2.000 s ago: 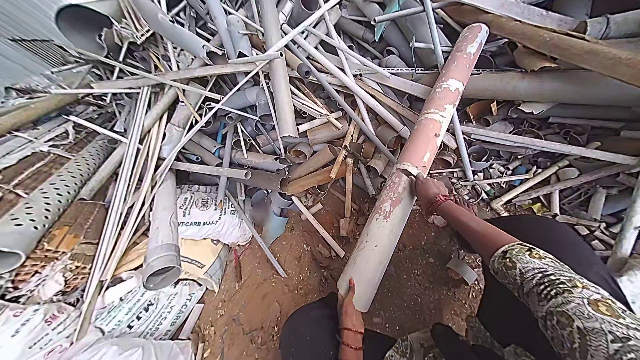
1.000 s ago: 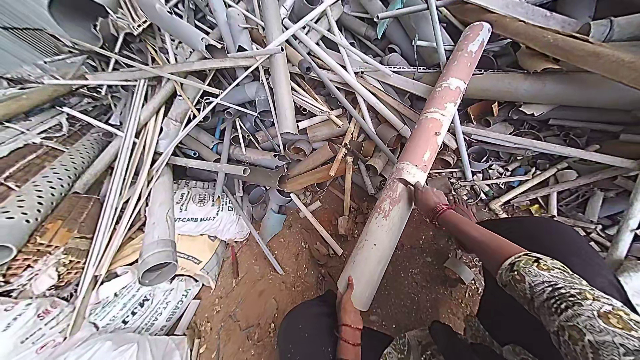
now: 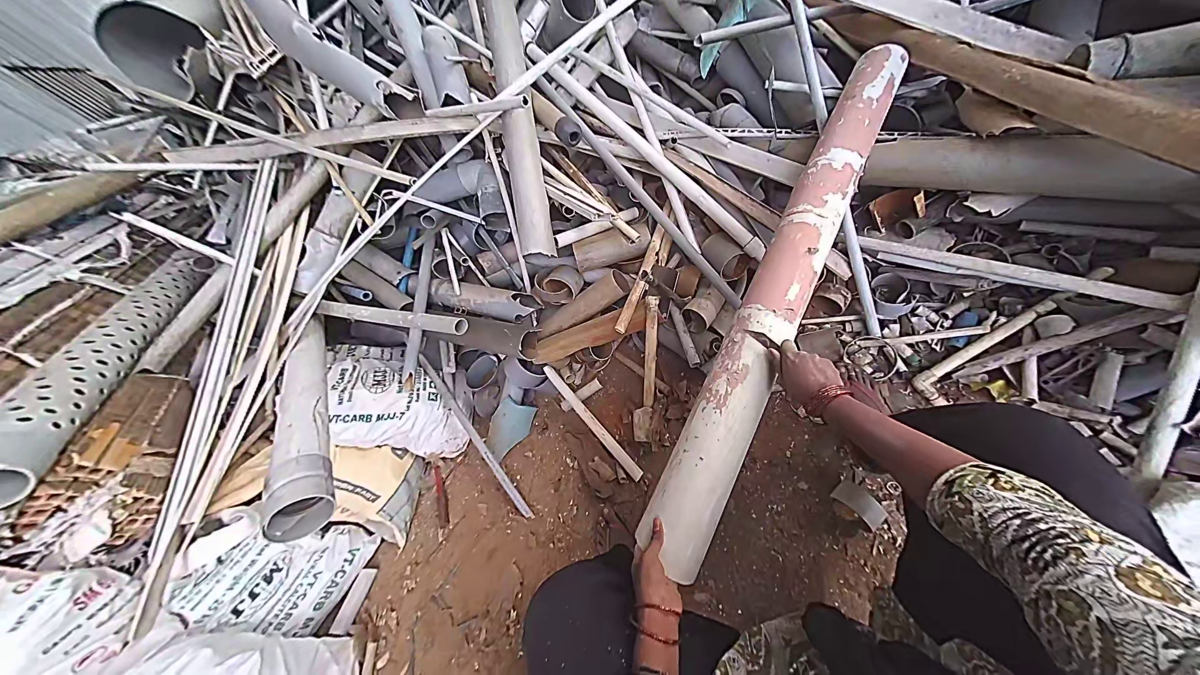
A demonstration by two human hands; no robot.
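A long plastic pipe [image 3: 717,450] lies at a slant before me, its lower part pale grey and its upper part coated in flaking pink-red paint. My left hand [image 3: 656,577] grips its near end, with the thumb along the left side. At the pipe's right side, about midway along, my right hand [image 3: 811,380] is closed on a small flat tool [image 3: 783,347], mostly hidden by the fingers. The tool's tip meets the pipe near the edge of the paint; its exact kind cannot be told.
Scrap pipes and strips are heaped ahead and on both sides. A perforated pipe [image 3: 89,361] and a socketed pipe [image 3: 300,469] lie left, near printed white sacks [image 3: 272,581]. Brown soil [image 3: 469,581] shows before my knees. A curved pipe offcut [image 3: 858,504] lies right of the held pipe.
My right hand has shifted slightly along the pipe's right side. My left hand has stayed at the near end, and the pipe keeps about the same slant.
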